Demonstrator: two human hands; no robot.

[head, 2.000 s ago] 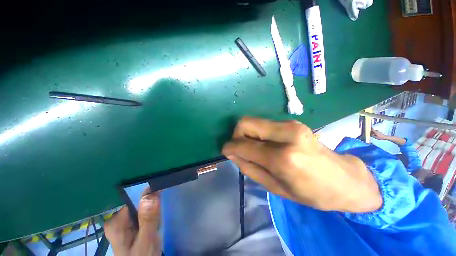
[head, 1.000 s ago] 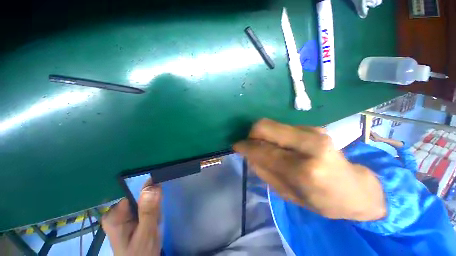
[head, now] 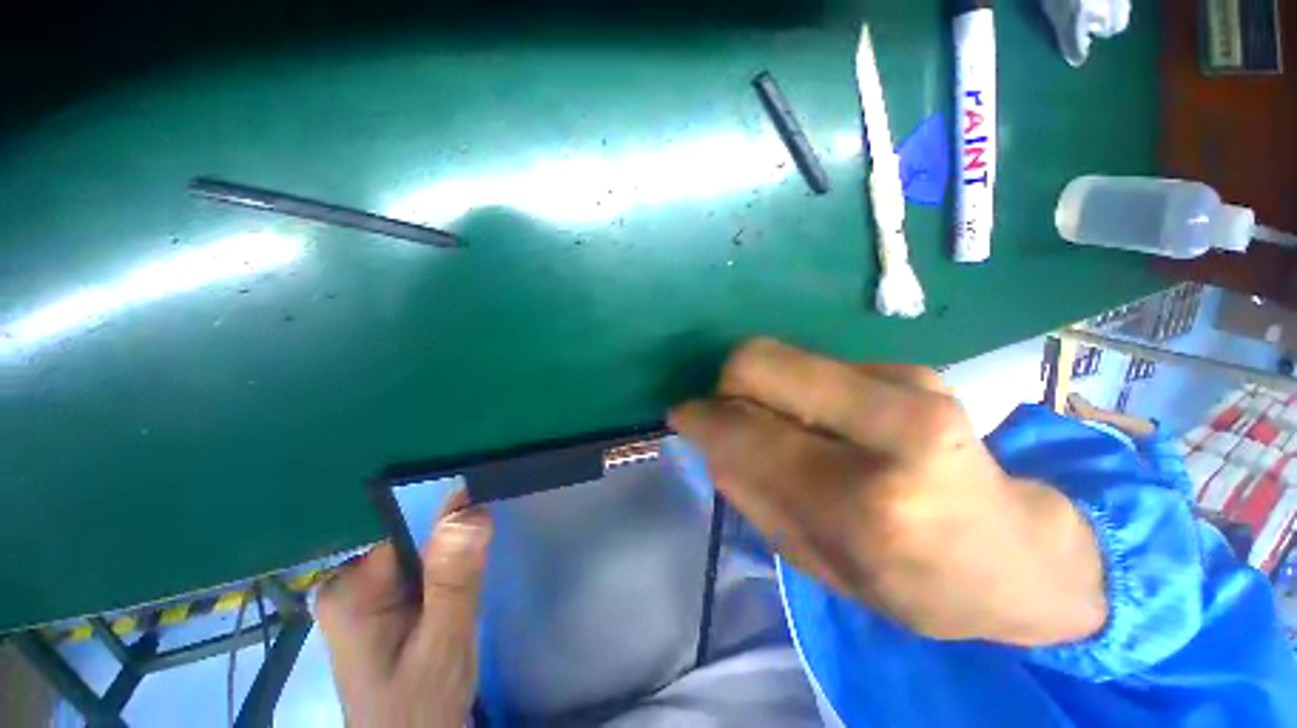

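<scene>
A display panel (head: 598,569) with a grey back and black frame is held over the lap at the bench's front edge. My left hand (head: 420,612) grips its left side, thumb on the back near the upper left corner. A small gold-and-white connector patch (head: 633,452) sits on the black strip along the far edge. My right hand (head: 882,484) has its fingertips together at the panel's upper right corner, just right of the patch. Whether they pinch something small is hidden. The panel's lower part is cut off by the picture's edge.
On the green bench (head: 569,327) lie a long dark stick (head: 327,212), a short black stick (head: 791,132), a knife with white wrapping (head: 883,185), a blue plastic piece (head: 925,159), a paint marker (head: 974,142), a clear bottle (head: 1138,216) and a white cloth (head: 1088,26). Another person's hand (head: 1109,415) shows far right.
The bench items have shifted right in the view. The right hand has stayed by the panel's upper right corner, while the left hand keeps its hold on the left side.
</scene>
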